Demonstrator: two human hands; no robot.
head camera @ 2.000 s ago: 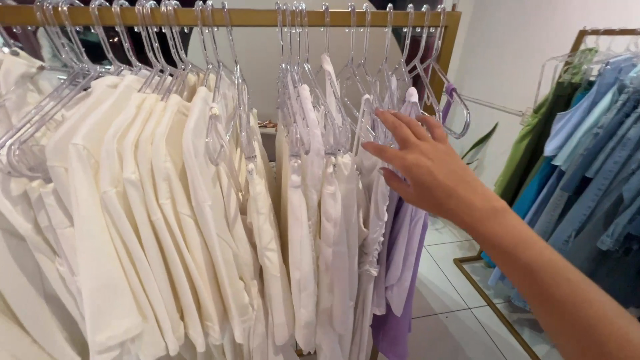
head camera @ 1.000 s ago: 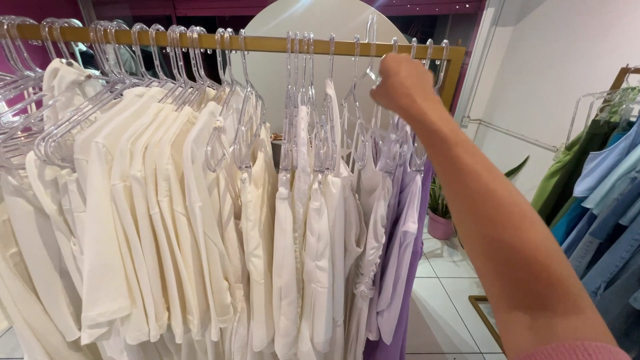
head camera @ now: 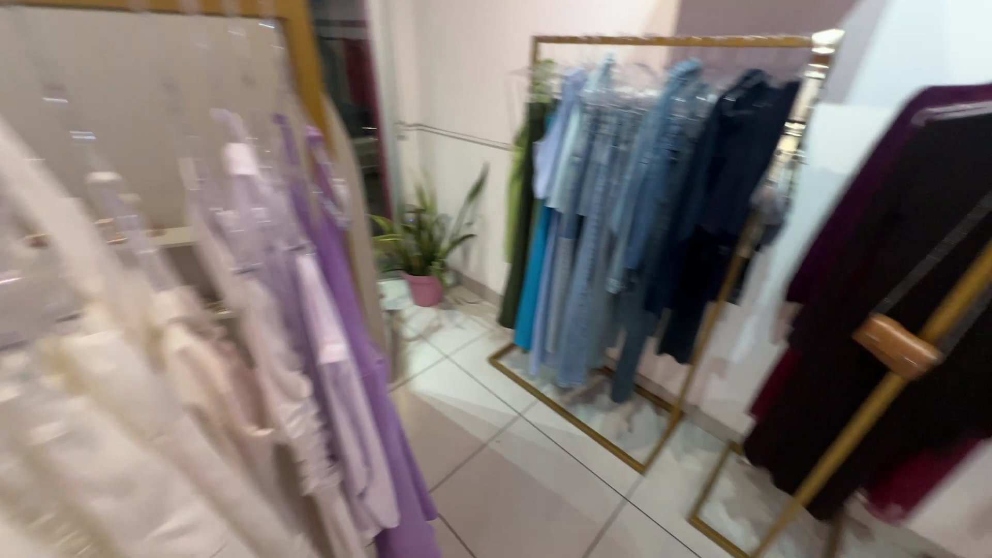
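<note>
Neither my left hand nor my right hand shows in the head view, and the picture is blurred by motion. On the left, close by, cream and white garments (head camera: 116, 434) hang on clear plastic hangers. Beside them hang a pale lilac garment (head camera: 333, 341) and a purple garment (head camera: 387, 434), at the end of the rack with the gold frame (head camera: 304, 70). What my hands hold or touch is hidden.
A second gold-framed rack (head camera: 570, 430) holds blue denim and green garments (head camera: 597, 232). Dark garments (head camera: 876, 310) and a small tan bag (head camera: 897, 346) hang at the right. A plant in a pink pot (head camera: 425, 290) stands by the wall on the tiled floor (head camera: 496, 480).
My right hand, at the top of the cream garments' rack one second ago, is out of view. The view has swung far to the right.
</note>
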